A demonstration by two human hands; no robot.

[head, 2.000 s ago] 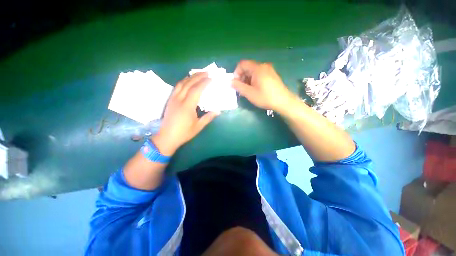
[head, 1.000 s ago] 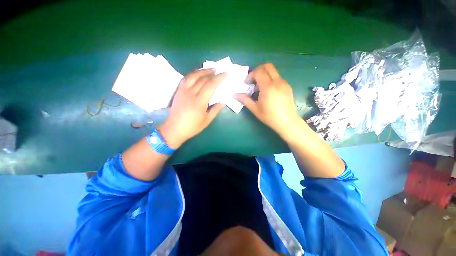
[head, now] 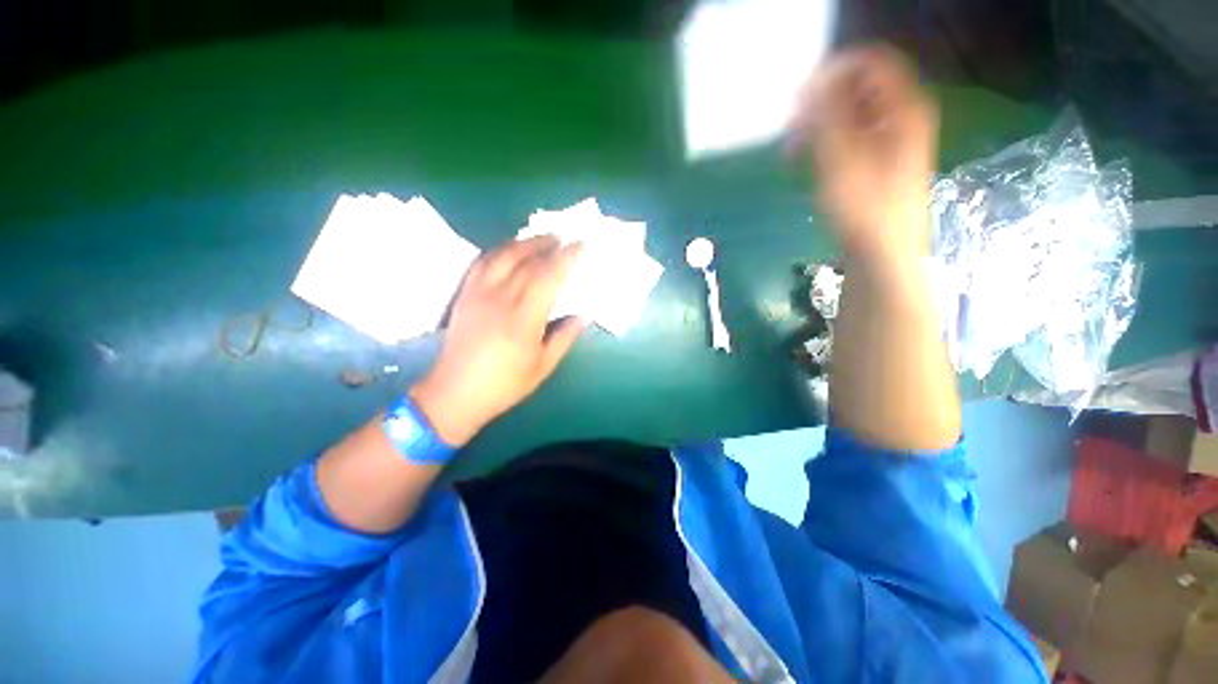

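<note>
A fanned stack of white leaflets lies left of my left hand. My left hand rests on a second fanned stack of leaflets, fingers over its left part. My right hand is raised and blurred at the far side, holding a white leaflet by its right edge. A single white cable bundle with a round end lies right of the second stack. A heap of white cables in a clear poly bag lies at right, partly hidden by my right forearm.
Thin tan rubber bands and a small brown scrap lie left of my left wrist. A white box stands at the far left edge. Brown cartons and red crates are on the floor at right.
My right hand has moved from the second stack up and to the right, with a leaflet in it. The single cable bundle now shows beside the stack. My left hand stays at the stack.
</note>
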